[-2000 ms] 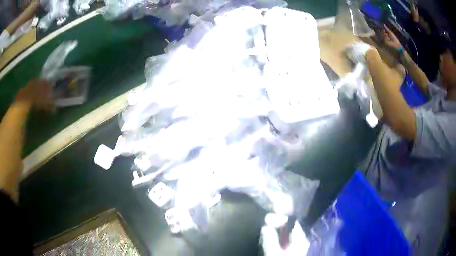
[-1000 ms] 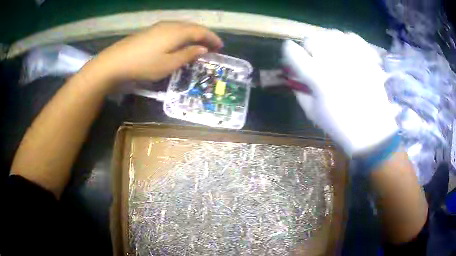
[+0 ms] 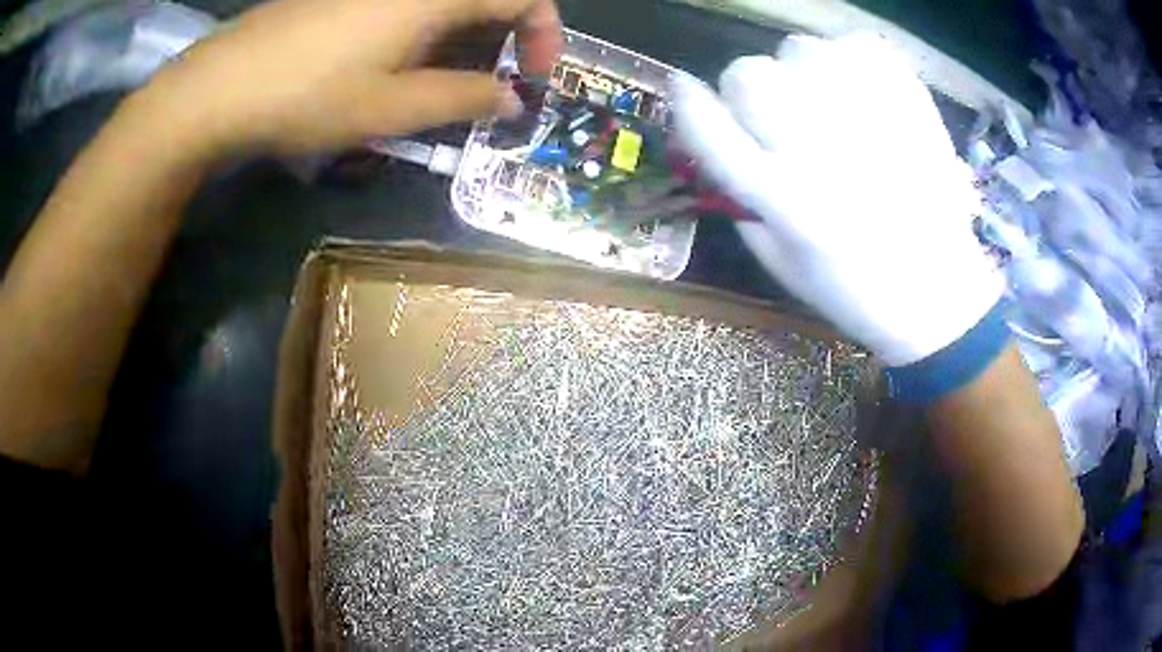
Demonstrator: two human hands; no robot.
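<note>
A white power strip housing point(image 3: 573, 242) lies open side up on the dark bench, just beyond the cardboard tray. Inside it show a circuit board, a yellow transformer point(image 3: 627, 150) and blue and dark wires. My bare left hand point(image 3: 370, 77) is over the housing's upper left corner, thumb and finger apart; whether the fingertips touch a part there is unclear. My gloved right hand point(image 3: 841, 191) is shut on the red-handled cutters point(image 3: 716, 191), whose blurred jaws reach over the right part of the board. The white power cord point(image 3: 414, 153) leaves the housing on the left.
The cardboard tray point(image 3: 296, 446) in front holds a mass of thin silvery pieces. Bagged units point(image 3: 1083, 280) are piled at the right. A clear plastic bag point(image 3: 115, 51) lies at the upper left. The conveyor's pale rail point(image 3: 943, 57) runs along the top right.
The view has swung from the pile to the bench. Since one second ago, the cutters have moved left from beside the housing to over the board. My left hand stays at its upper left corner.
</note>
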